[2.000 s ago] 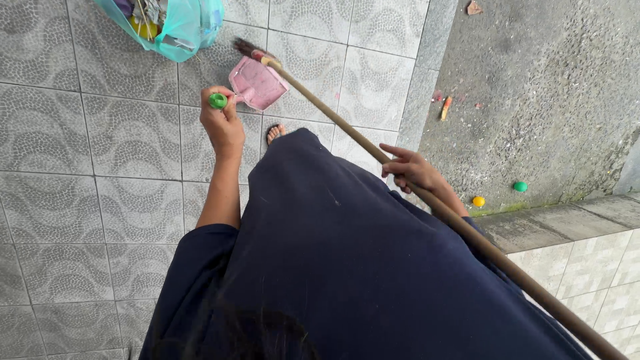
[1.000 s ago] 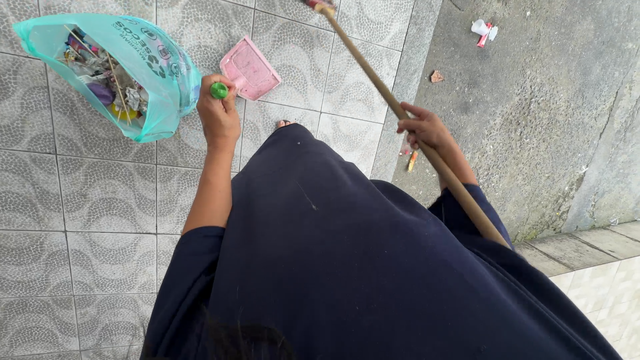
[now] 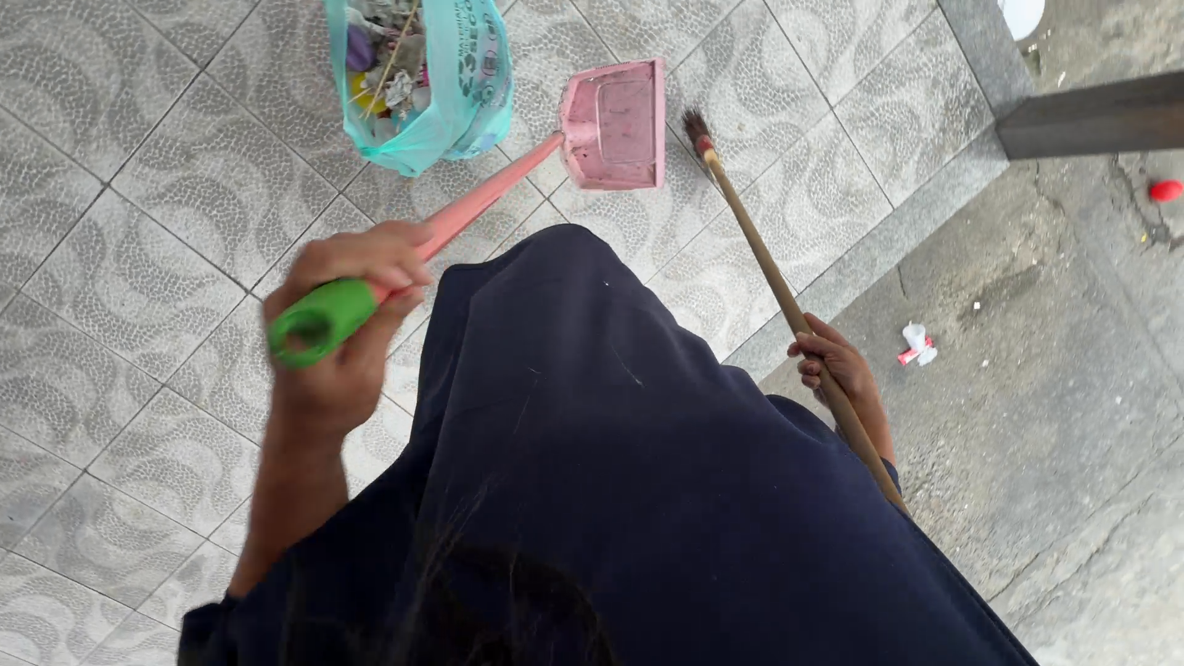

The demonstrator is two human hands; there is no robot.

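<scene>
My left hand (image 3: 347, 324) is closed round the handle of a pink long-handled dustpan (image 3: 624, 125), just below its green grip end (image 3: 324, 324). The dustpan's pan is over the tiles, a little right of a translucent teal plastic bag (image 3: 472, 83) full of mixed rubbish. My right hand (image 3: 832, 361) grips the wooden stick of a broom (image 3: 763, 250), whose small dark bristles (image 3: 694, 123) point up the view, to the right of the pan. The stick's lower end is hidden beside my dark blue clothing.
Patterned grey tiles (image 3: 139, 305) end at a stone edging (image 3: 869, 250). Beyond it, on rough concrete, lie a white cup with red-and-white litter (image 3: 915, 340) and a red round object (image 3: 1165, 191). A dark post or beam (image 3: 1101, 116) juts in at the upper right.
The view has shifted and turned. The dustpan's long handle now shows between my left hand and the pan. The broom's bristles, cut off at the frame's top a second ago, are in view beside the pan.
</scene>
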